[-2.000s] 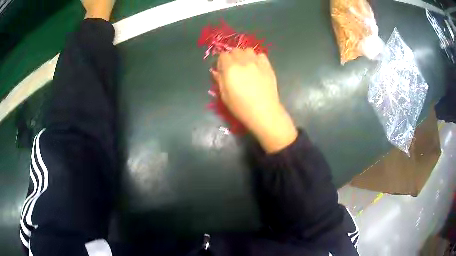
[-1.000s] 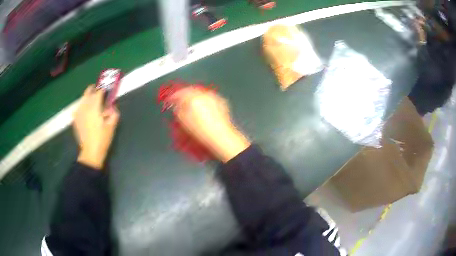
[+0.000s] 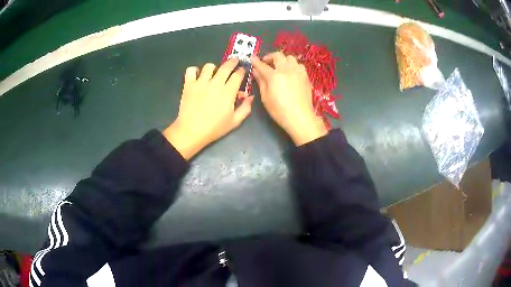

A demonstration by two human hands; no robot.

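Note:
A red-edged phone housing (image 3: 245,46) lies on the dark green bench in front of me, its white patterned end with dark dots pointing away. My left hand (image 3: 210,103) holds it from the left, fingers over its dark middle and thumb at its near end. My right hand (image 3: 284,92) touches its right edge with thumb and fingertips. Whether a strip is between those fingertips cannot be told. A loose heap of thin red side strips (image 3: 322,67) lies just right of the housing, partly behind my right hand.
A clear bag of orange parts (image 3: 413,56) and a flat shiny plastic bag (image 3: 453,126) lie at right. A cardboard carton (image 3: 445,210) is below the right bench edge. Black small parts (image 3: 71,89) lie at far left. A pale rail (image 3: 162,23) borders the green belt beyond.
My left hand has brought the housing from the rail and belt side to the bench in front of me. My right hand has left the red heap and come to the housing's right edge.

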